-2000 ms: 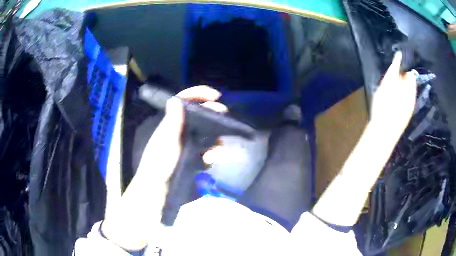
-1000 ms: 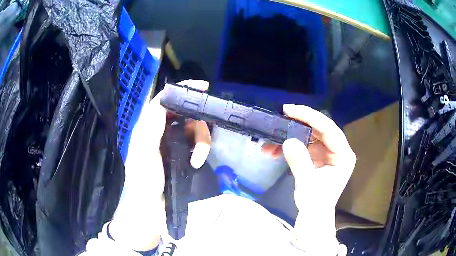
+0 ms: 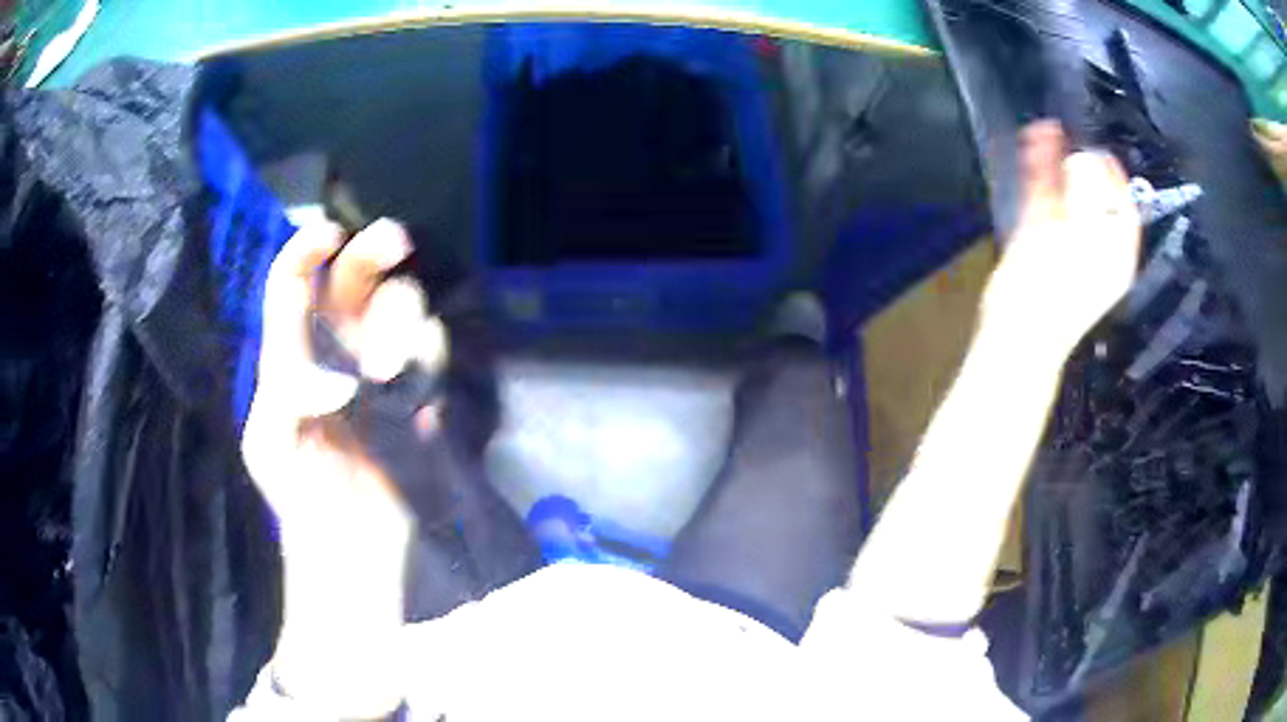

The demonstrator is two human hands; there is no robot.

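My left hand (image 3: 332,381) is raised at the left with its fingers curled. It is blurred, and I cannot tell whether a dark part is inside it. My right hand (image 3: 1080,240) reaches over the parts tray (image 3: 988,99) at the right, also blurred. Its grip is unclear. Jumbled black moulded parts (image 3: 1157,423) lie in the tray beside and below the right hand. A pale, shiny piece (image 3: 1169,200) shows just beyond the right fingers.
A black plastic bag (image 3: 155,353) hangs at the left against a blue crate (image 3: 233,240). A blue bin (image 3: 635,289) with dark contents stands ahead, below the green bench (image 3: 381,17). A brown carton (image 3: 917,381) is beside the tray. Another person's fingers show at the far right edge.
The bar held between both hands a second ago is no longer clearly seen. My right hand has moved right to the tray; my left hand has moved left in the picture. The view has shifted.
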